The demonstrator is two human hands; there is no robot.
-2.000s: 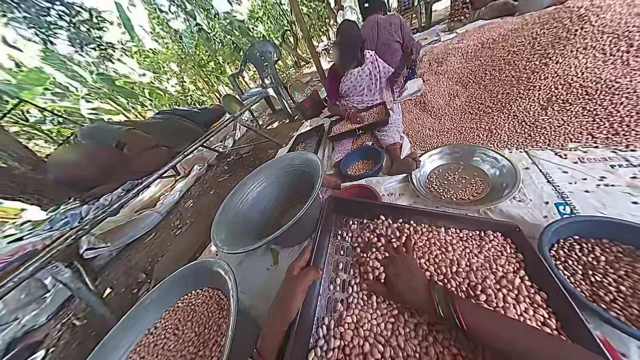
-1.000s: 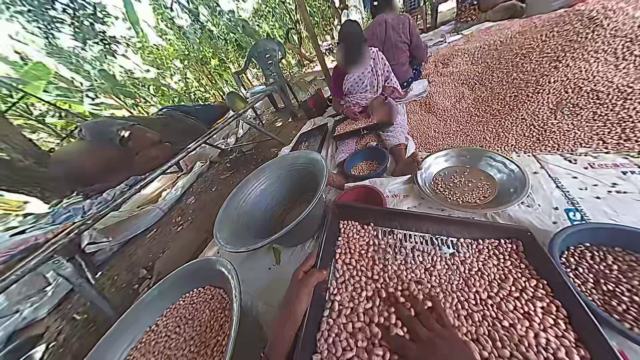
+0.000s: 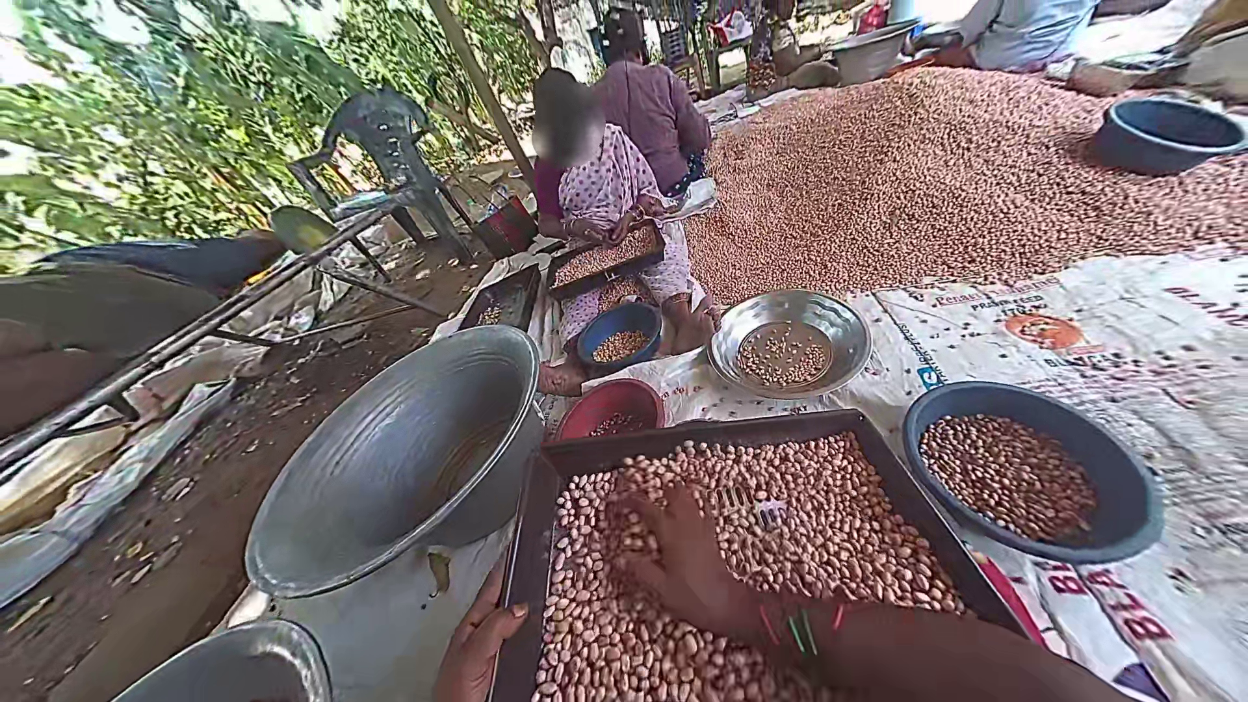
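Note:
A dark rectangular tray point(image 3: 697, 426) with a slotted bottom lies before me, spread with pinkish-brown nuts or seeds point(image 3: 819, 546). My left hand point(image 3: 480, 639) grips the tray's left rim, thumb on top. Fingers spread, my right hand point(image 3: 673, 556) rests among the nuts in the tray's left half; bangles circle that wrist. A few slots show just right of its fingers. Left of the tray stands a large, nearly bare metal basin point(image 3: 390, 458). A blue-grey basin point(image 3: 1136, 517) of darker nuts sits to the right. Beyond the tray are a small red bowl point(image 3: 609, 400) and a shiny steel bowl point(image 3: 853, 336) with some nuts.
A big heap of nuts point(image 3: 955, 185) covers the sheet behind, with a dark tub point(image 3: 1170, 136) on it. A seated person point(image 3: 609, 175) works over a tray, beside a blue bowl point(image 3: 619, 336); another sits behind. At left are a metal frame point(image 3: 185, 356) and a plastic chair point(image 3: 380, 146).
My right hand has moved from the near middle of the tray to its left part, and the nuts now lie differently. The view has turned somewhat to the right.

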